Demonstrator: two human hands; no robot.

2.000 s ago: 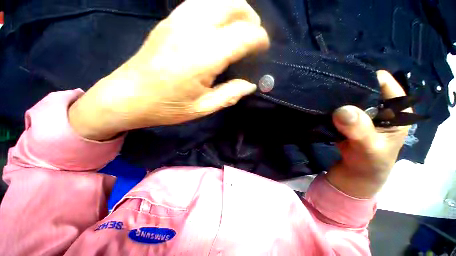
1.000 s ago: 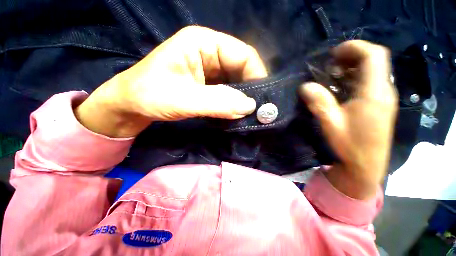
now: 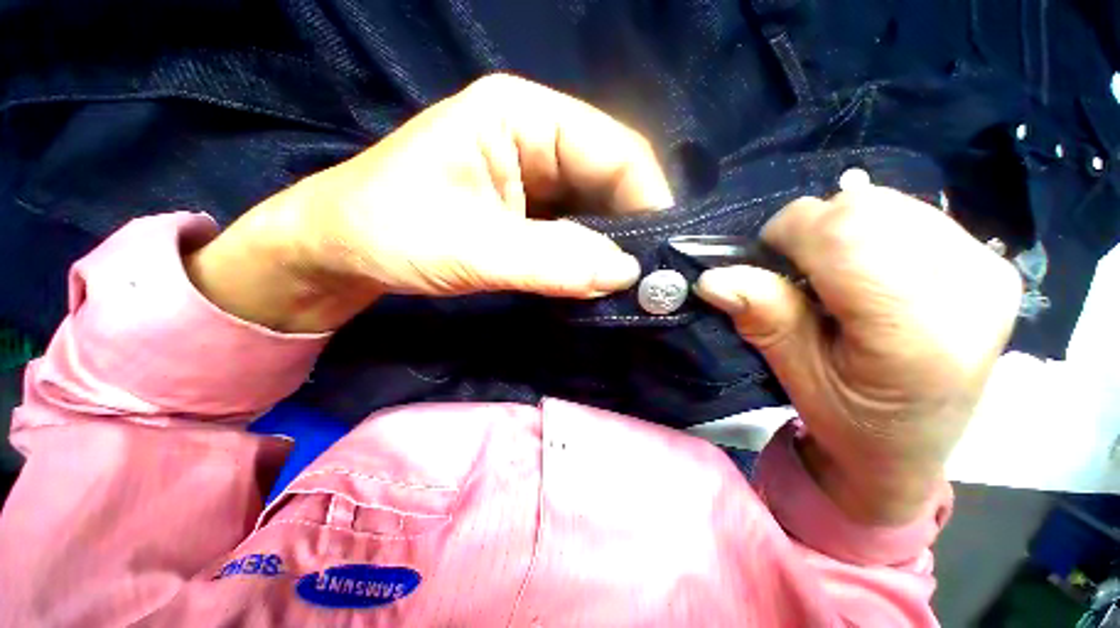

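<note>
The very dark denim jacket (image 3: 184, 160) lies in front of me. My left hand (image 3: 455, 202) pinches its button band (image 3: 614, 309) between thumb and fingers, just left of a round silver button (image 3: 663, 292). My right hand (image 3: 878, 313) holds the thread snips (image 3: 712, 248). Their silver blades point left and lie on the band just above the button. The handles are hidden in my right hand. Light stitching runs along both edges of the band. No loose thread can be made out.
More metal buttons (image 3: 1097, 163) show on the jacket at the upper right. A clear plastic-like piece (image 3: 1032, 264) lies at its right edge. The white table (image 3: 1044, 423) shows at the right. A blue object (image 3: 1066, 540) is below the table's edge at the lower right.
My right hand has moved left from the band's right part to the button, and the snips now point left instead of right. My left hand has shifted to a pinch beside the button.
</note>
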